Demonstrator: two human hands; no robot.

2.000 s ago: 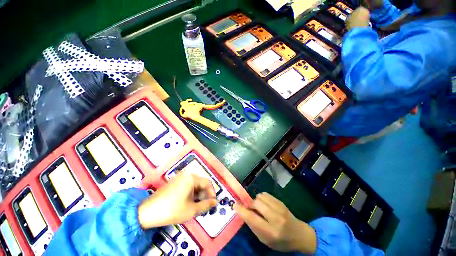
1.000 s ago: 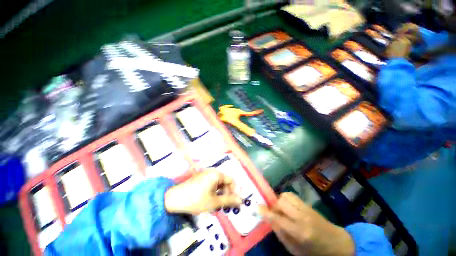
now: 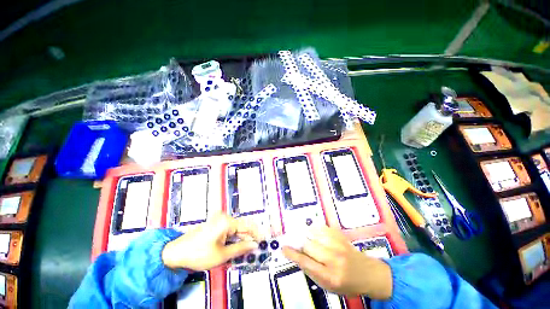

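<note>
My left hand (image 3: 208,244) and my right hand (image 3: 331,256) are close together over the middle of the red-pink tray (image 3: 102,205). Between their fingertips is a small clear piece with round black pads (image 3: 263,245). My left fingers are pinched at its left side; my right fingertips are at its right edge, and whether they grip it is hard to tell. White front housings (image 3: 348,187) with pale screens and black borders lie in the tray pockets. The near row is partly hidden by my hands and sleeves.
Behind the tray is a pile of plastic sheets with perforated white strips (image 3: 301,96). A blue bin (image 3: 90,151) stands at left. At right are a bottle (image 3: 427,125), yellow air gun (image 3: 403,196), pad sheet (image 3: 422,181) and blue-handled scissors (image 3: 464,222). Orange housings (image 3: 515,208) fill black trays at both sides.
The view has swung left, bringing in the blue bin and left-side orange housings. Both hands have moved from the tray's right end to its middle, with the pads now between them.
</note>
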